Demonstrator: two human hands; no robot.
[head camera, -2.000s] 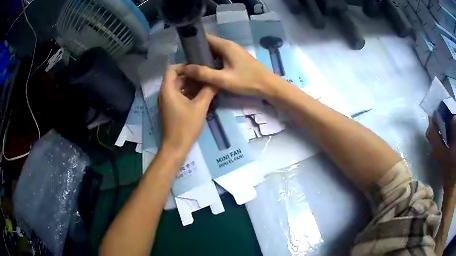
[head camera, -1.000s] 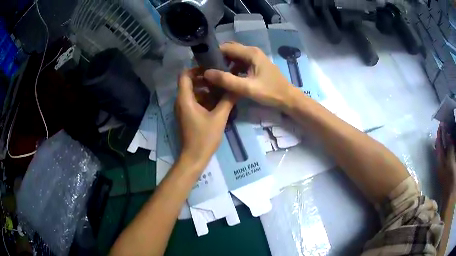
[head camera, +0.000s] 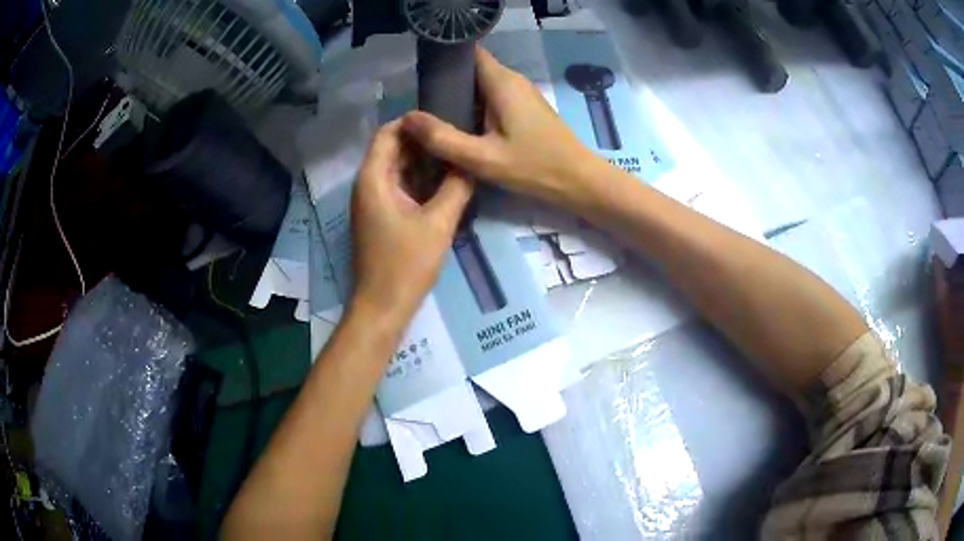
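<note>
A dark grey handheld mini fan (head camera: 448, 79) stands upright in both hands at the top centre. Its round spoked head is cut off by the top edge. My left hand (head camera: 400, 217) closes around the lower end of the handle. My right hand (head camera: 518, 137) grips the handle from the right, its thumb across the front. The handle's bottom end is hidden by the fingers. Flat pale blue cartons (head camera: 507, 285) printed "MINI FAN" lie under the hands, with white cut flaps towards me.
A blue-rimmed desk fan (head camera: 211, 48) and a black cylinder (head camera: 217, 164) stand at left, with clear crumpled plastic (head camera: 106, 391) lower left. Dark fans (head camera: 745, 48) lie at top right. Stacked boxes (head camera: 920, 95) and part of another person's arm (head camera: 949, 349) are at far right.
The mini fan has turned in my hands, so its spoked face now shows instead of the dark round side. The other person's hand at far right has mostly left the picture.
</note>
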